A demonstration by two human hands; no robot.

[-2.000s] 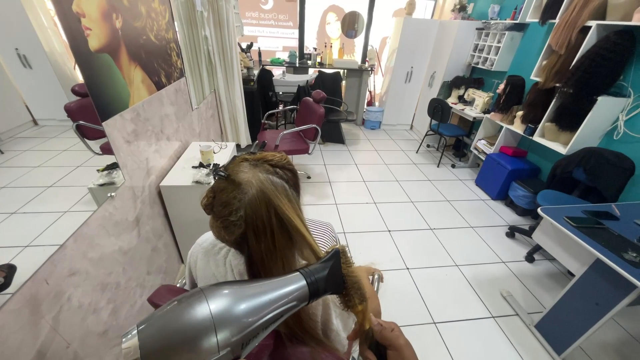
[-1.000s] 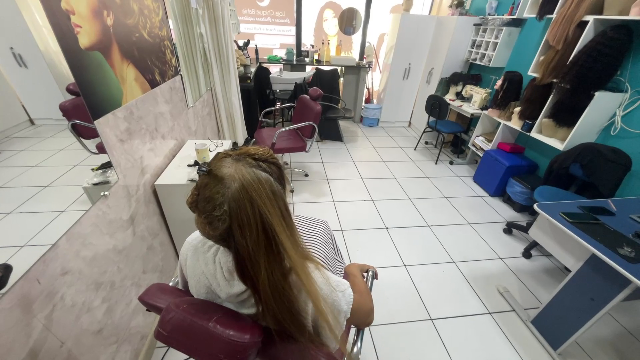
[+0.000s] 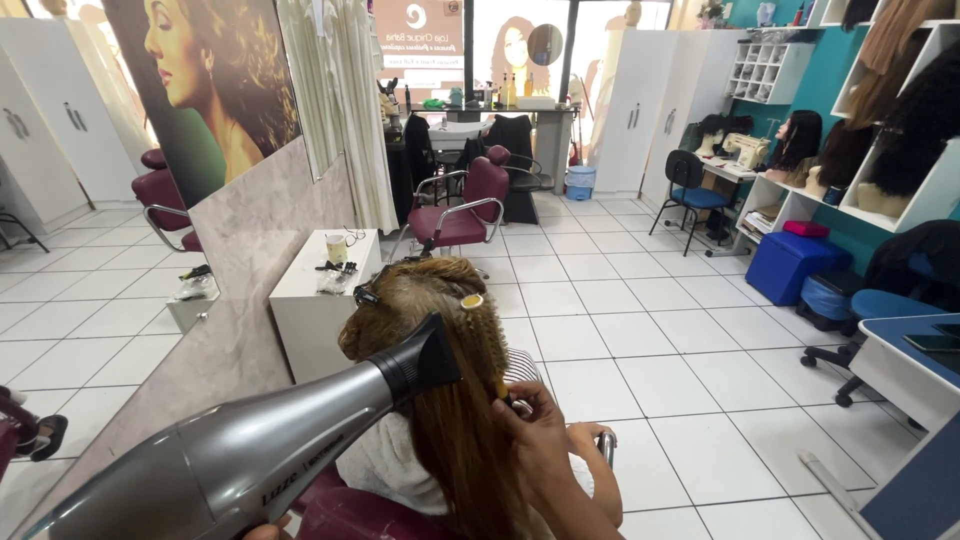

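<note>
My right hand (image 3: 531, 424) grips the handle of a round hairbrush (image 3: 489, 337), whose bristles lie against the right side of a seated person's long brown hair (image 3: 457, 442). At the bottom edge, my left hand (image 3: 270, 529) shows only as fingers under a silver hair dryer (image 3: 217, 450), which it holds. The dryer's black nozzle (image 3: 427, 360) points at the hair, just left of the brush. A black clip (image 3: 366, 295) pins hair at the head's left. A white towel (image 3: 390, 465) covers the person's shoulders.
A white cabinet (image 3: 322, 262) with a cup (image 3: 336, 247) and clips stands ahead on the left, beside a mirror wall. The burgundy salon chair's back (image 3: 367, 514) is close below. Another burgundy chair (image 3: 465, 210) stands farther ahead. At right is a blue-topped desk (image 3: 911, 337).
One second ago neither hand, dryer nor brush was in view; now they are at the hair. Two seconds ago the brush was lower, near the hair's lower part, with the nozzle against it.
</note>
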